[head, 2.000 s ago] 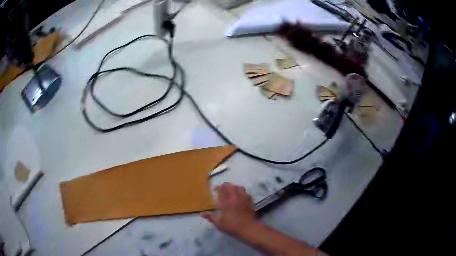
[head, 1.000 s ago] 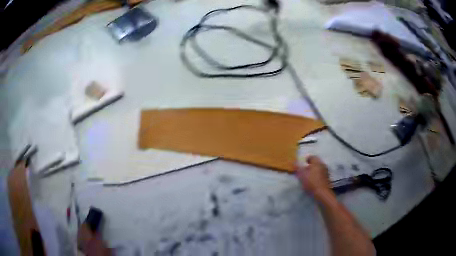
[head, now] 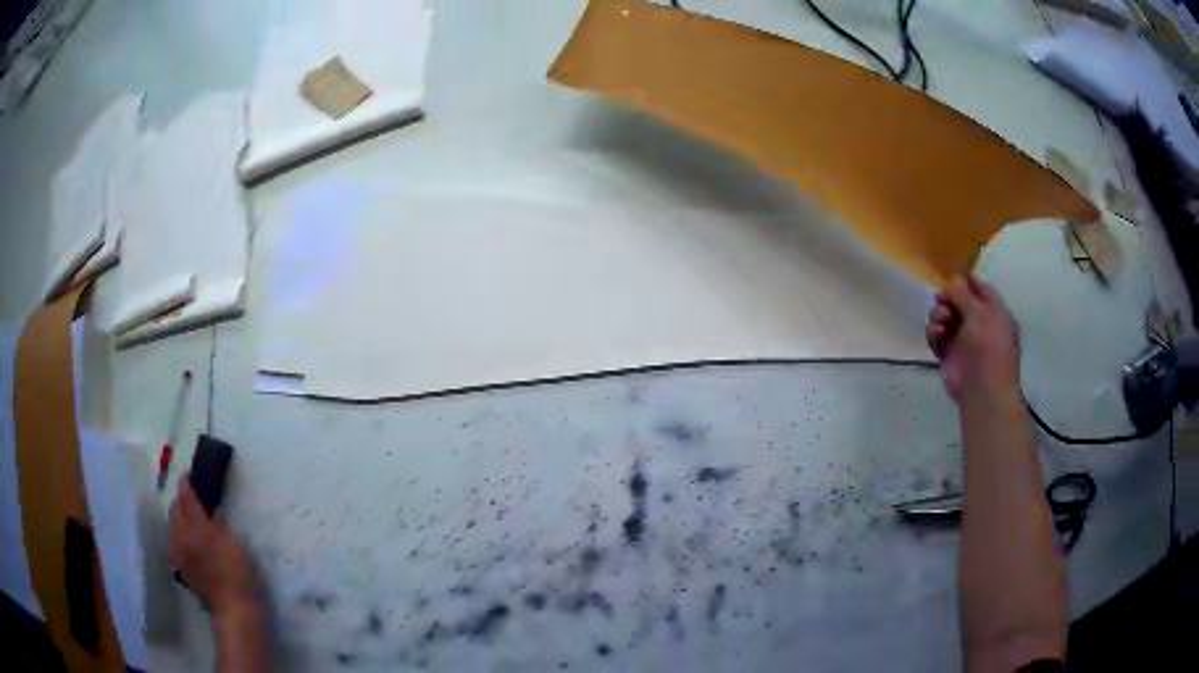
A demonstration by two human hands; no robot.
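Observation:
The tan-orange card pattern is lifted off the cream-white fabric stack and tilted; its shadow falls on the fabric. My right hand grips the card's near corner at the right. My left hand is at the lower left, with its fingers on the black pattern weight at the table. A pen with red ends lies just left of the weight.
A second tan card with a black weight lies at far left. White bundles lie upper left, one with a brown tag. Shears lie partly behind my right forearm. A black cord and metal device are at right.
My right hand has raised the card pattern and moved it up and right, uncovering the white fabric. The view has shifted left. My left hand, out of view at first, is now clearer beside the weight.

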